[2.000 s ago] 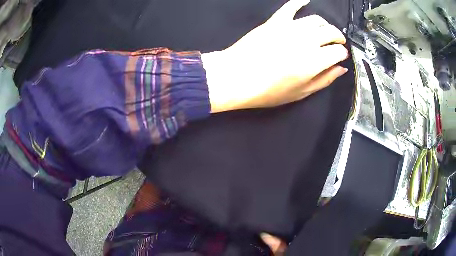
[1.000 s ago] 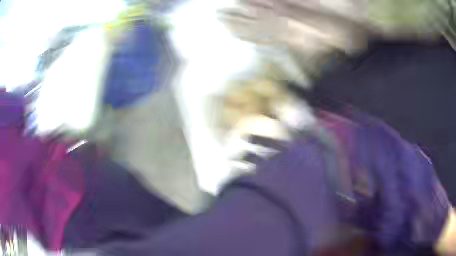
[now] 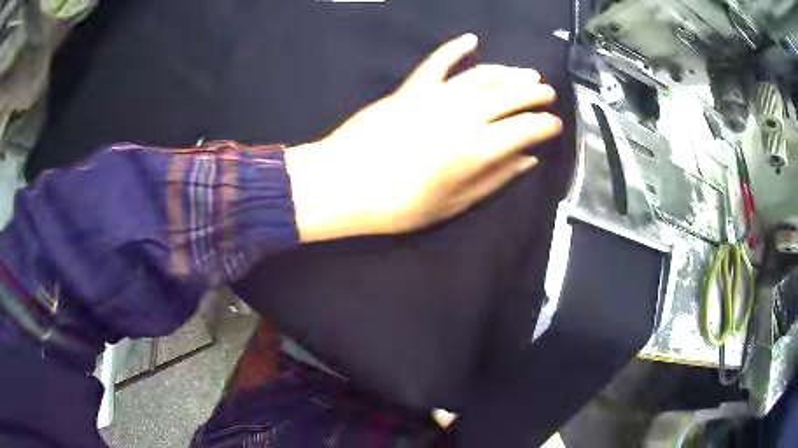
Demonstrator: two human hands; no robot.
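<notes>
A large dark garment panel [image 3: 350, 306] covers the table from the left to the folder. My left hand [image 3: 429, 144] lies flat on it, palm down, fingers spread towards the sewing area. A shiny metal band folder [image 3: 604, 162] with a long dark slot is right of the panel's edge. A dark waistband strip [image 3: 604, 289] runs from the folder over the table's front edge. Of my right hand [image 3: 444, 417], only a small bit of skin shows at the bottom, beside the dark cloth; what it holds is hidden.
The pale sewing machine head [image 3: 665, 35] is at the upper right. Yellow-green scissors [image 3: 728, 293] lie at the far right, near a red-handled tool [image 3: 748, 203]. Crumpled grey-khaki cloth [image 3: 26, 61] is at the upper left. Plaid cloth and speckled floor show below.
One second ago the view was blurred and turned left over a white bin; now it is back over the table. Compared with two seconds ago, my left hand appears farther left in the picture.
</notes>
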